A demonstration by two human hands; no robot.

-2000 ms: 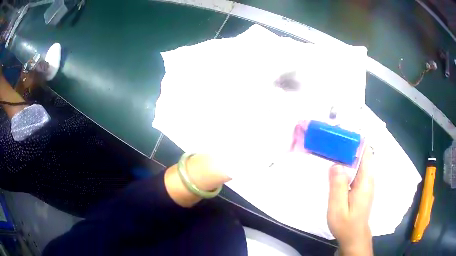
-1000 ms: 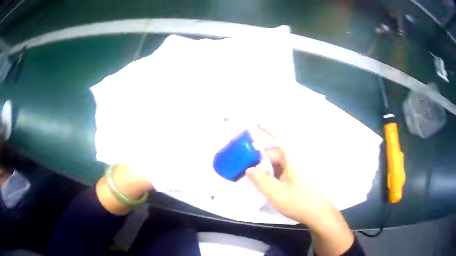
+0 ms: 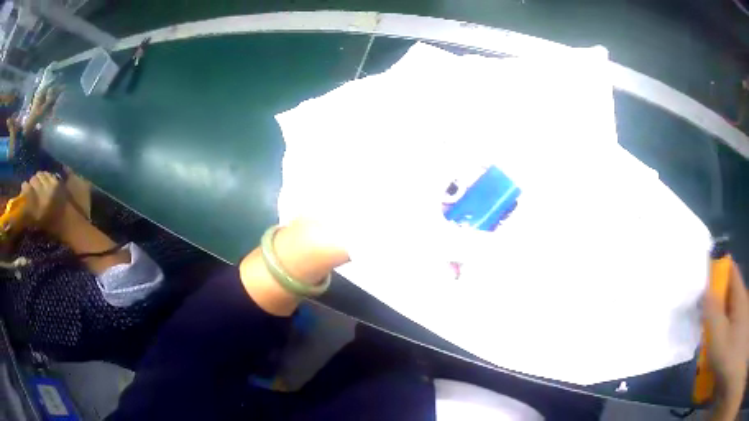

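The blue battery pack (image 3: 489, 198) lies on the white work cloth (image 3: 394, 123), with a pale part and a small dark spot at its left end. The housing around it is washed out against the cloth. My left hand (image 3: 316, 247) reaches onto the cloth from the lower left; its fingers are lost in the white glare. My right hand (image 3: 727, 337) is at the far right edge, partly cut off, closed around the yellow-orange electric screwdriver (image 3: 717, 288).
A neighbour's hands (image 3: 49, 201) hold a yellow tool at the far left. A small clear tub (image 3: 99, 72) and a dark tool (image 3: 134, 66) lie on the green bench (image 3: 197, 123). A pale rail (image 3: 271, 22) curves behind the cloth.
My right hand has let go of the blue battery pack and moved right to the screwdriver. The pack now lies on the cloth. The camera view has shifted.
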